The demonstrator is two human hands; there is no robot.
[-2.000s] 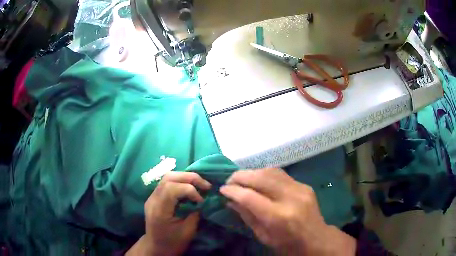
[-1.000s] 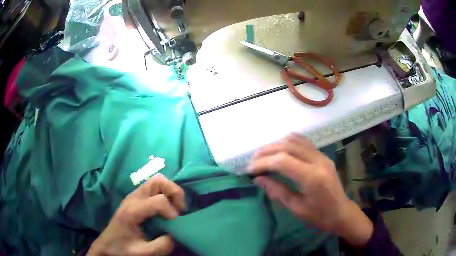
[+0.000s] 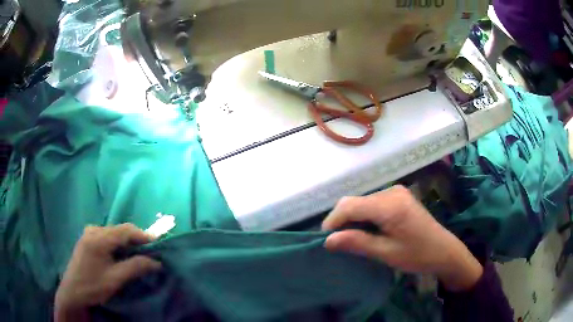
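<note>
A large green garment lies over the left of the machine bed and hangs down towards me. My left hand pinches its edge at the lower left, beside a small white patch. My right hand pinches the same edge between thumb and fingers at the lower centre right. The edge is stretched nearly straight between both hands, just in front of the bed's front edge. The cloth hangs below it. The fingertips of my left hand are partly hidden in the cloth.
Orange-handled scissors lie on the machine bed, beside a small green piece. The sewing machine head spans the back. A tray of metal bits is at the bed's right end. A green cloth heap lies at right.
My hands have moved apart, and the garment edge is now pulled taut between them. The dark inner band seen earlier no longer shows. The machine and scissors appear further left as the view shifted.
</note>
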